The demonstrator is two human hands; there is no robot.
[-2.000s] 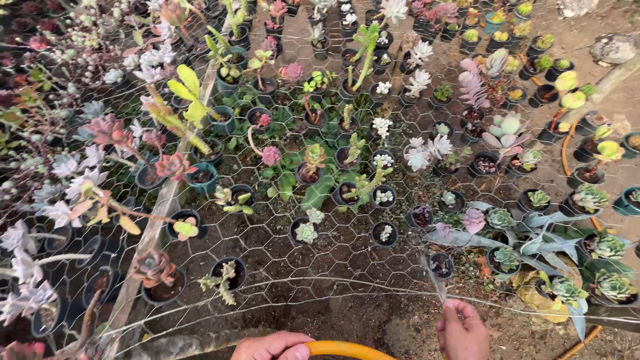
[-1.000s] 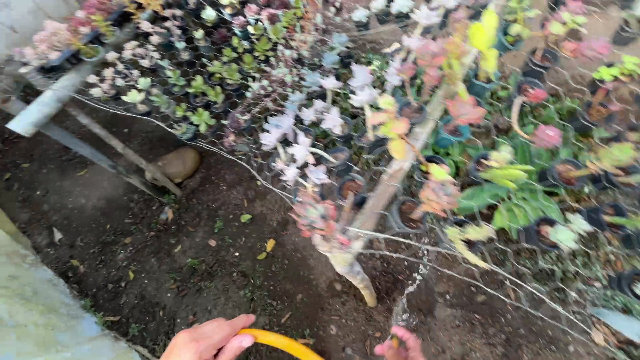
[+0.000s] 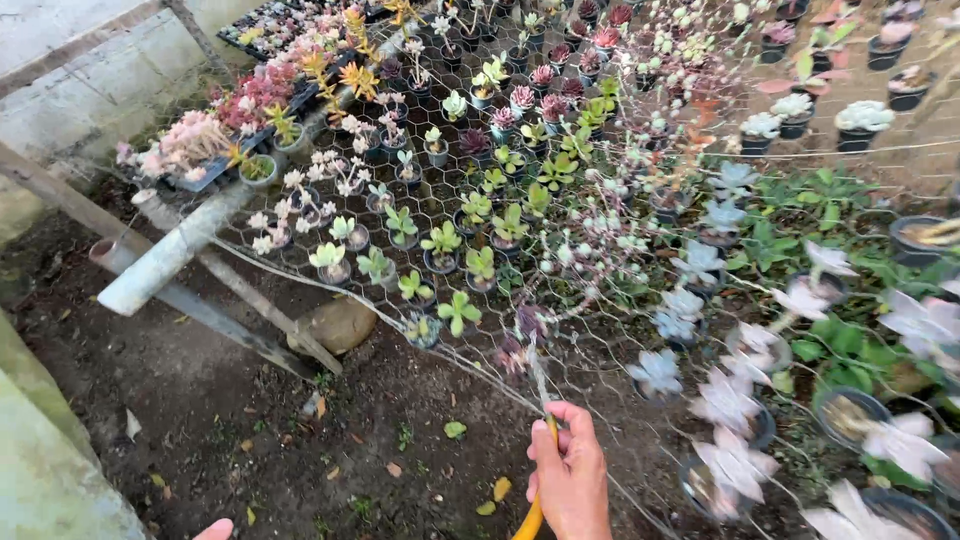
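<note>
My right hand is closed around the end of a yellow garden hose, low in the middle of the view. From the hose end a stream of water reaches a dark purple succulent at the near edge of the wire-mesh bench. Of my left hand only a fingertip shows at the bottom edge, apart from the visible hose; the rest is out of view. Green potted succulents stand just beyond the water, and pale pink ones sit to the right.
A hexagonal wire mesh carries many small pots. At the left, a pale pipe and slanting poles support the bench's corner. A rounded stone lies on the soil beneath. A mossy wall borders the lower left.
The view has swung left along the bench. My left hand, at the hose in the earlier frames, has dropped almost out of view. My right hand now points the water away from me.
</note>
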